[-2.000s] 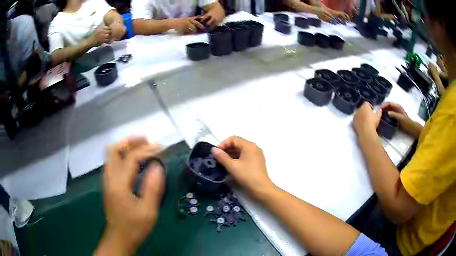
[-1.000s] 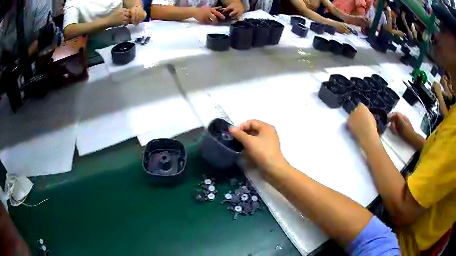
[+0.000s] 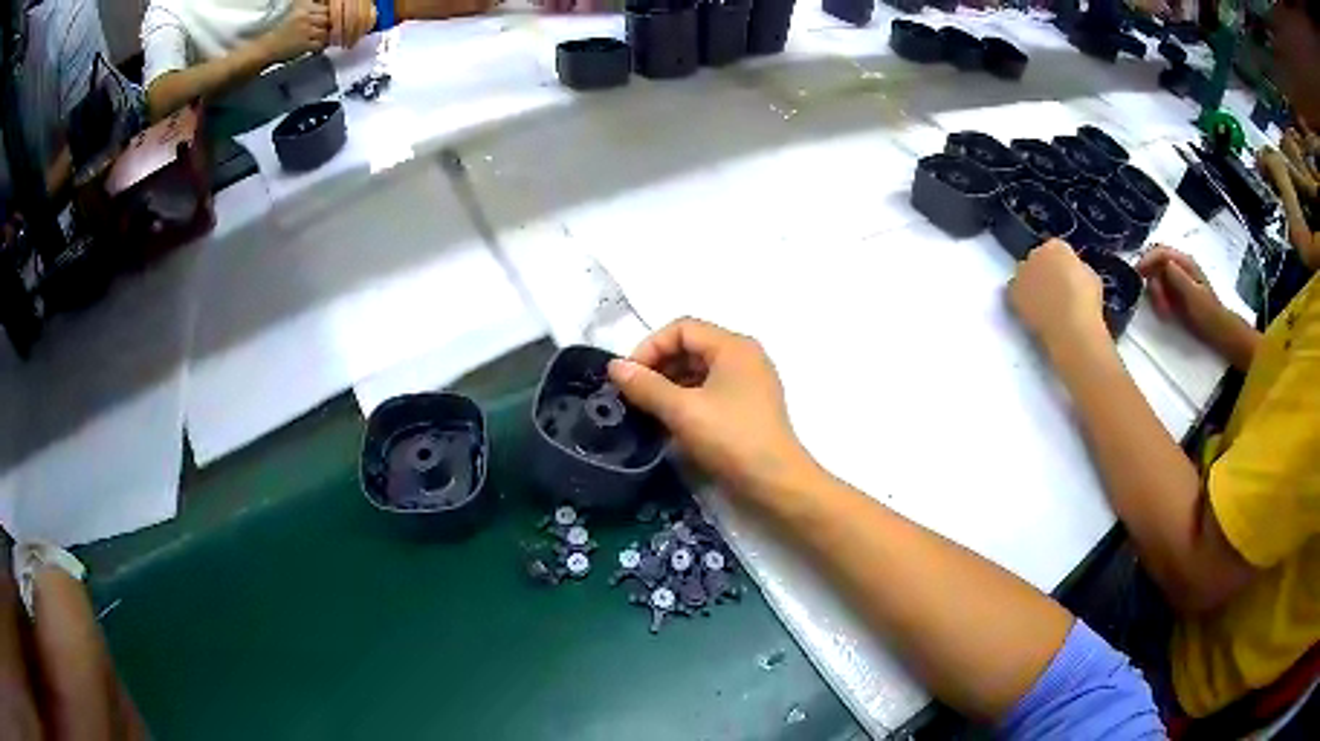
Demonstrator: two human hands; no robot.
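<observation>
My right hand (image 3: 717, 413) pinches the rear right rim of a black housing (image 3: 601, 460), thumb inside and fingers outside. The housing is tilted slightly on the green surface, its round centre boss showing. A second black housing (image 3: 424, 460) stands upright to its left, untouched. A pile of small insert parts (image 3: 680, 562) with pale discs lies in front of the held housing. My left hand (image 3: 65, 637) is a partly cut-off, blurred shape at the lower left edge; its fingers and anything in them cannot be made out.
White sheets (image 3: 811, 348) border the green surface (image 3: 348, 623). Grouped housings (image 3: 1042, 188) stand at the right beside a person in a yellow shirt (image 3: 1259, 507). Stacked housings (image 3: 666, 41) and another housing (image 3: 310, 135) stand across the table. Other people's hands show at the far side.
My left hand has moved from beside the left housing to the lower left edge, leaving that housing standing free. My right hand stays on the other housing, which has changed tilt. The view has shifted.
</observation>
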